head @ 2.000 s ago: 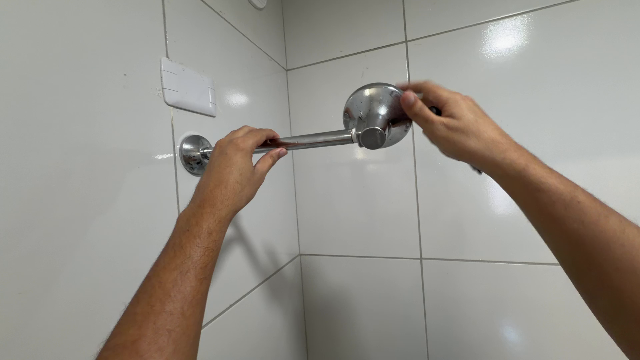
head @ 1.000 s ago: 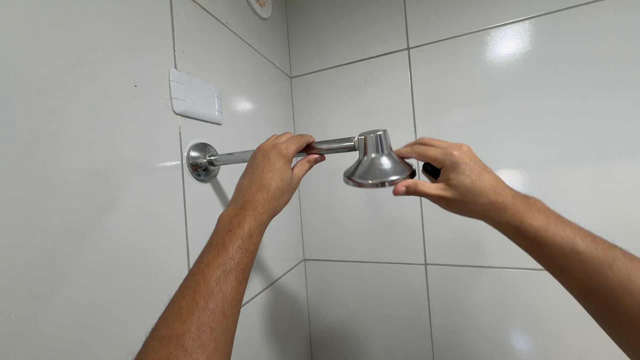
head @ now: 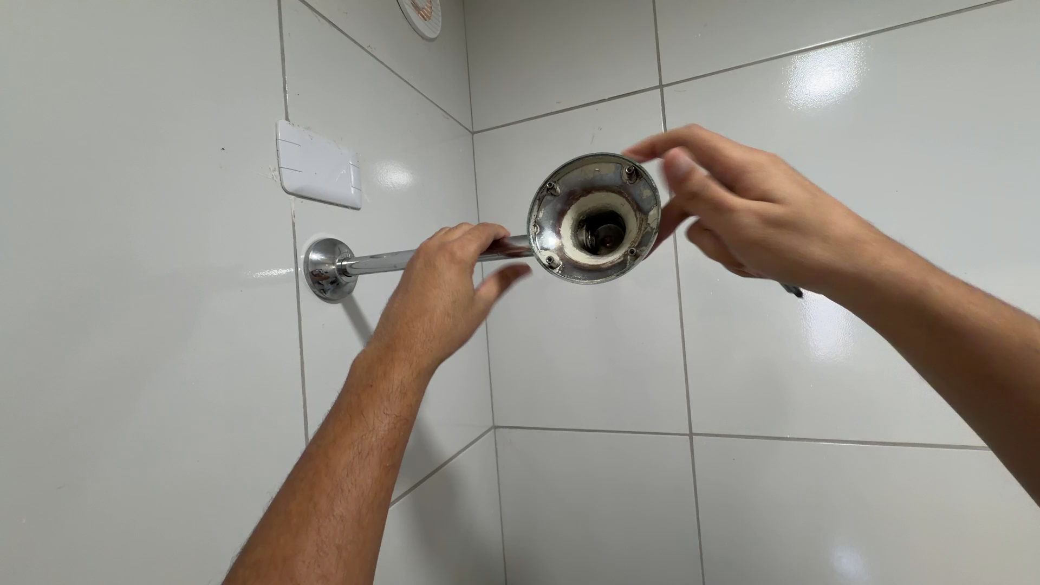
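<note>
A chrome shower arm [head: 382,262] runs out from a round wall flange [head: 329,270] at the left. At its far end is the metal shower head body [head: 594,218], its hollow underside facing me, with several small screw posts inside the rim and a dark opening in the middle. My left hand [head: 451,284] rests on the arm near the head, fingers over the top and thumb apart below. The fingers of my right hand [head: 731,203] are at the right rim of the head. Under that hand a small dark tip of some tool [head: 793,289] shows; most of it is hidden.
A white blank cover plate [head: 318,166] is on the left wall above the flange. Part of a round white fixture [head: 422,15] shows at the top. Glossy white wall tiles [head: 837,244] meet in a corner behind the shower arm.
The shower head has turned about the arm: its opening faced down a second ago and now faces me. My left thumb has come away from the arm.
</note>
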